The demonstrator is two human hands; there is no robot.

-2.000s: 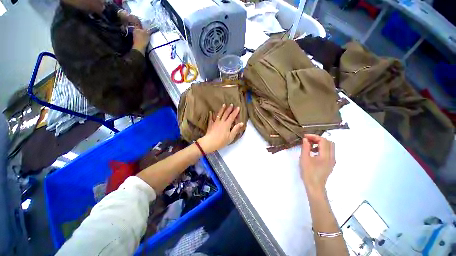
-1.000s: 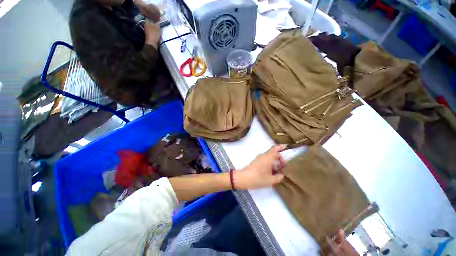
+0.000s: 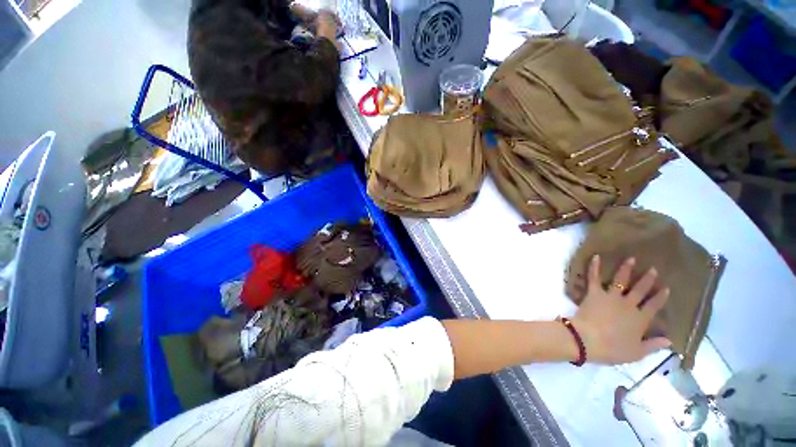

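Observation:
A brown fabric panel (image 3: 659, 249) lies on the white table just beyond the sewing machine's metal plate (image 3: 668, 397). A narrow strip runs along its right edge. My left hand (image 3: 620, 314) lies flat on the panel's near part with fingers spread. My right hand is not in view. The white machine head (image 3: 768, 402) is cut off at the lower right. A rounded brown stack (image 3: 425, 166) lies at the table's near-left edge. A larger bundle of brown panels (image 3: 567, 122) with pale-lined strips lies beside it.
A blue bin (image 3: 262, 236) with brown and red scraps stands left of the table (image 3: 449, 253). Red and yellow scissors (image 3: 380, 100), a clear jar (image 3: 460, 87) and a grey machine housing (image 3: 441, 44) are at the back. A person (image 3: 266, 79) sits beyond the bin.
The panel has moved from a stretched position near the bundle to lying bunched by the plate. My left hand has moved right and flattened onto it. My right hand has left view.

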